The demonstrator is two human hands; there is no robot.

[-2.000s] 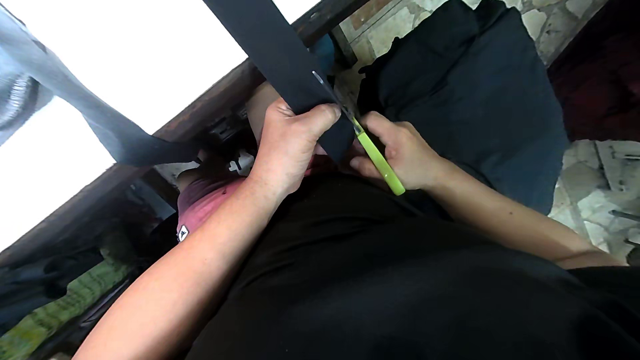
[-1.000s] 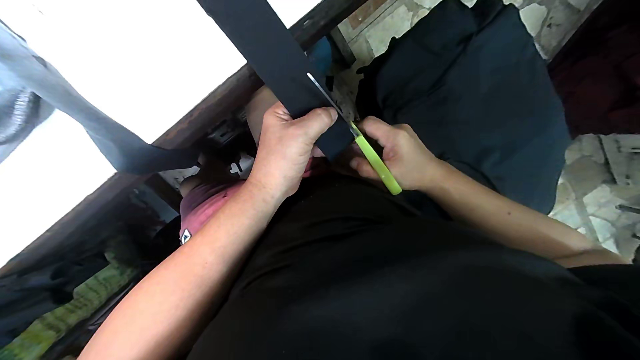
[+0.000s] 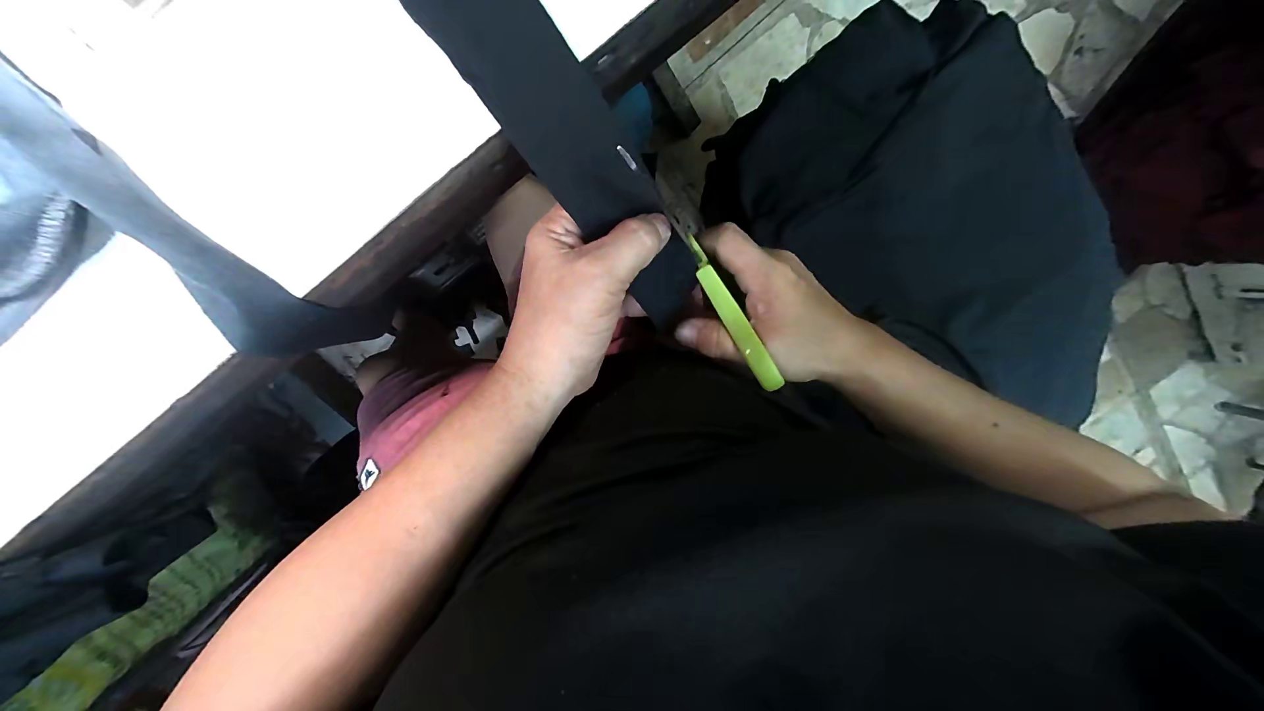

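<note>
A long dark fabric strip (image 3: 573,128) runs from the white tabletop down toward my lap. My left hand (image 3: 583,296) pinches it near its lower end, thumb on top. In my right hand (image 3: 780,306) is a pair of scissors (image 3: 736,331) with a lime-green handle, its blades at the right edge of the strip, just beside my left thumb. The lower blade area is dark and partly hidden. A small pale mark lies on the strip above the thumb.
The white tabletop (image 3: 276,118) with a dark wooden edge fills the upper left, a grey-blue cloth (image 3: 188,232) hanging over it. A large dark cloth (image 3: 938,188) lies at the right above the stone-patterned floor (image 3: 1175,365). Green patterned fabric (image 3: 148,612) is at the lower left.
Both hands keep nearly the same places on the strip and the scissors. The blade that showed bright over the strip one second ago now shows only in part, dark, at its edge.
</note>
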